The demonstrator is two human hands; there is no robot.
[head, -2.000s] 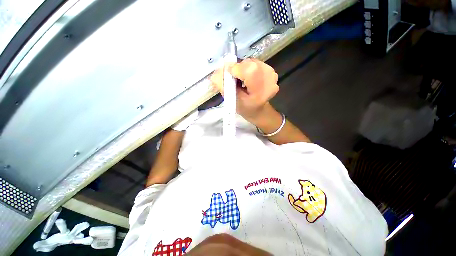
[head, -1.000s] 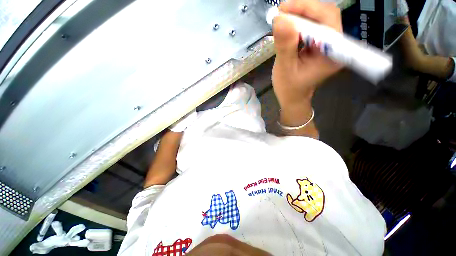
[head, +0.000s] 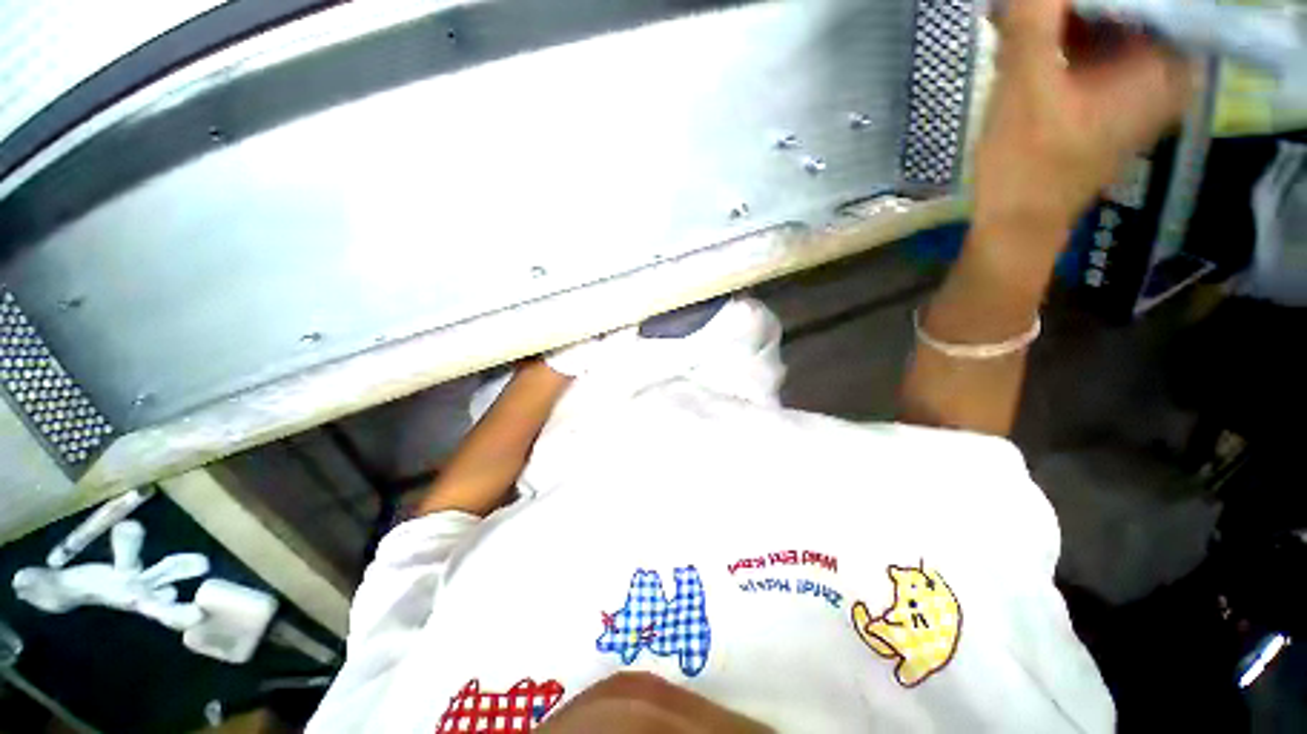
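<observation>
A long metal chassis (head: 473, 187), silver-grey inside with small screws and a honeycomb vent grille at each end, lies along the padded bench edge. My bare right hand (head: 1075, 122), with a white bracelet, is raised at the upper right, beyond the chassis's right grille, and blurred. It is closed around a blurred pale stick, apparently the marker (head: 1218, 29), partly cut off by the top edge. My left hand (head: 595, 351), in a white glove, is at the bench's near edge below the chassis. Its fingers are mostly hidden, so its grip cannot be seen.
A limp white glove (head: 122, 578), a white stick (head: 98, 526) and a small white block (head: 230, 620) lie on the dark shelf at lower left. Another black chassis (head: 1140, 230) stands at the right. Bubble wrap padding (head: 344, 380) lines the bench edge.
My right hand first left the chassis's screws with the marker and has now moved further up and right. The view has turned, so the chassis lies more level. My left hand stays at the bench edge.
</observation>
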